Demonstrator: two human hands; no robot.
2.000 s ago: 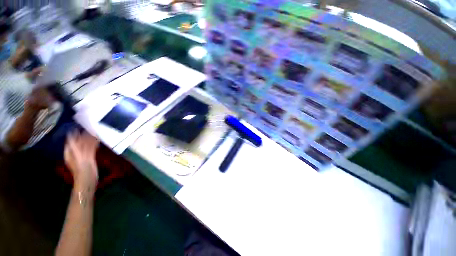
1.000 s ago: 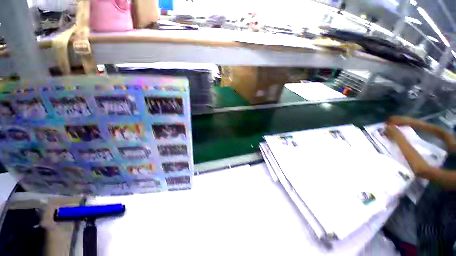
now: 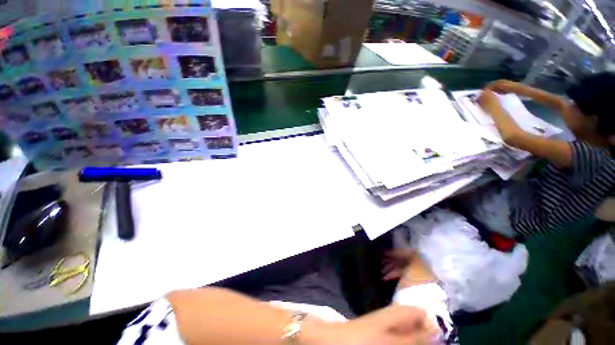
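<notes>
My left forearm, with a bracelet, crosses the bottom of the view. My left hand (image 3: 403,325) is blurred, its fingers curled against the white patterned sleeve (image 3: 426,298) of my right arm; its grip cannot be told. My right hand (image 3: 398,263) is small and partly blurred below the bench edge, fingers apart and empty. The blue roller (image 3: 120,174) with its black handle lies on the white bench sheet (image 3: 222,222). Gold-handled scissors (image 3: 69,273) and a glossy black panel stack (image 3: 35,226) lie on the beige surface at left.
A thick stack of white sheets with small boards (image 3: 404,141) lies at right. The printed photo sheet (image 3: 121,87) stands upright at back left. Another person in a striped top (image 3: 570,182) works at far right. White bagged waste (image 3: 465,259) lies below the bench edge.
The view has swung right and then tilted down. My left hand has left the far-left side and is now at my right sleeve. My right hand has come into view.
</notes>
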